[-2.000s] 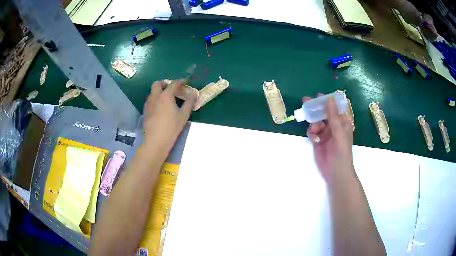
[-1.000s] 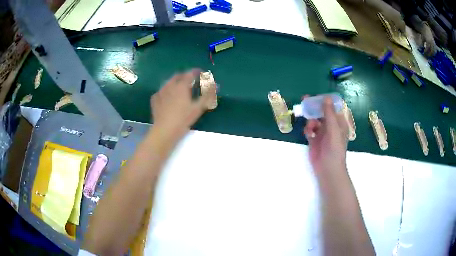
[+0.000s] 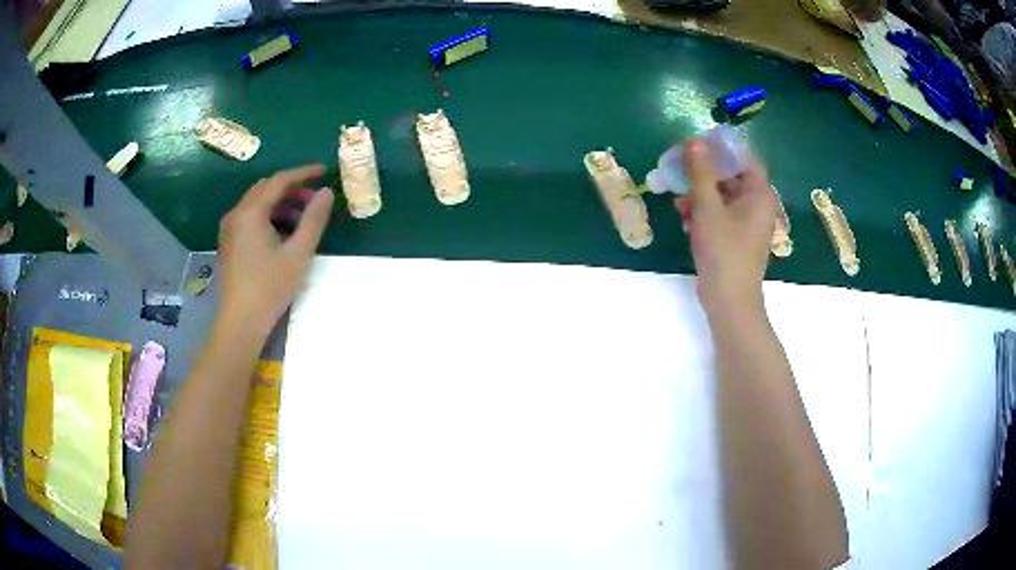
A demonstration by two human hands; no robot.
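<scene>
My right hand [image 3: 724, 223] holds a translucent white glue bottle [image 3: 700, 161], tipped left. Its thin yellow-green tip is at the upper middle of a beige part [image 3: 619, 200] on the green belt. My left hand [image 3: 271, 239] is empty, thumb and forefinger apart, just left of an upright-lying beige part [image 3: 359, 170]. A second beige part [image 3: 442, 158] lies beside that one to the right. Another beige part [image 3: 228, 138] lies slanted at the upper left.
More beige parts [image 3: 836, 232] lie along the belt [image 3: 524, 123] at right. Blue cells [image 3: 460, 46] lie along its far side. A grey post [image 3: 84, 167] crosses the left. A white sheet [image 3: 501, 412], yellow paper [image 3: 84, 434] and pink part [image 3: 144, 395] lie nearer.
My left hand has moved left, away from the beige parts, and opened. Two parts now lie side by side near it. The bottle tip stays at the same beige part; the view has shifted.
</scene>
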